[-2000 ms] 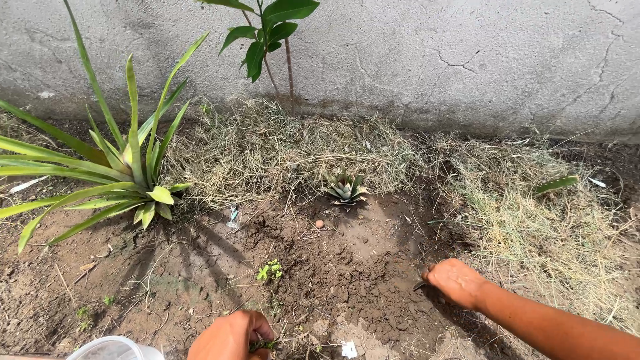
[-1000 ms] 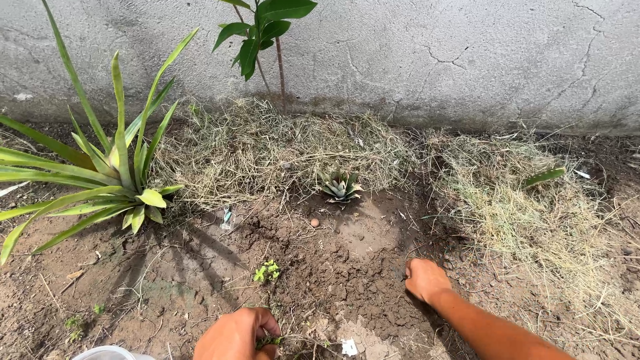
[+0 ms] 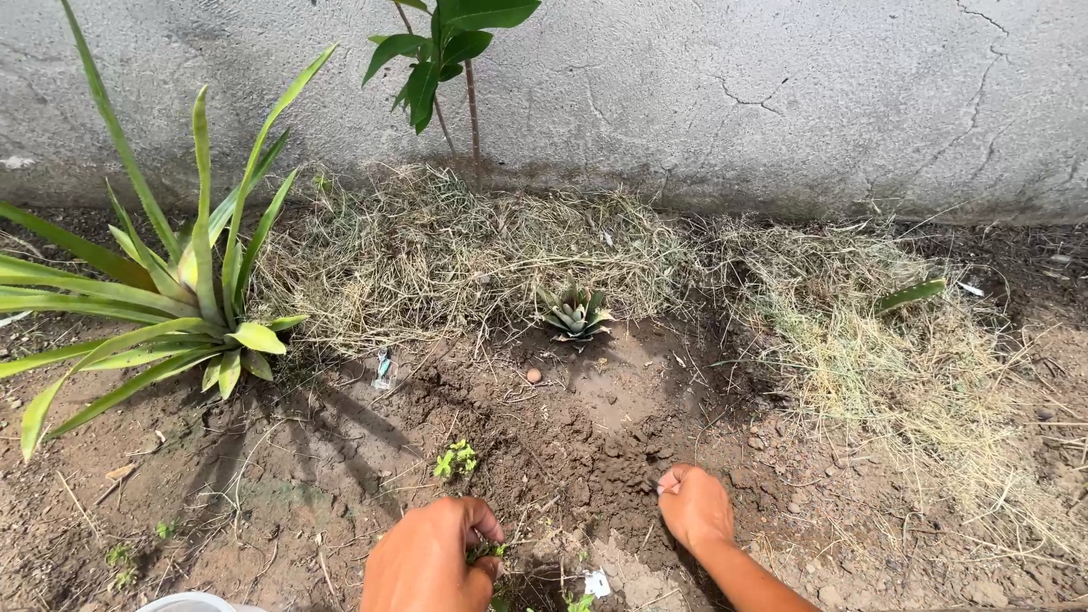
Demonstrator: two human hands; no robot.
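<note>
My left hand (image 3: 438, 552), at the bottom centre, pinches a small green weed (image 3: 486, 551) between thumb and fingers just above the soil. To its right, my right hand (image 3: 697, 507) is down at the loosened brown soil (image 3: 595, 463) with its fingers curled; something thin and dark shows at the fingertips, too small to name. A small bright green weed (image 3: 456, 460) grows just above my left hand. Beyond both hands a small spiky rosette plant (image 3: 575, 316) stands at the edge of the dry grass.
A large long-leaved plant (image 3: 200, 297) spreads on the left. Dry grass (image 3: 476, 255) lies along the cracked grey wall (image 3: 646, 102), with more on the right (image 3: 892, 357). A leafy sapling (image 3: 438, 64) stands by the wall. A clear plastic container (image 3: 187, 603) is at the bottom left.
My right hand has moved left and nearer to my left hand over the soil. The left hand keeps its pinch on the greenery. The view has shifted slightly.
</note>
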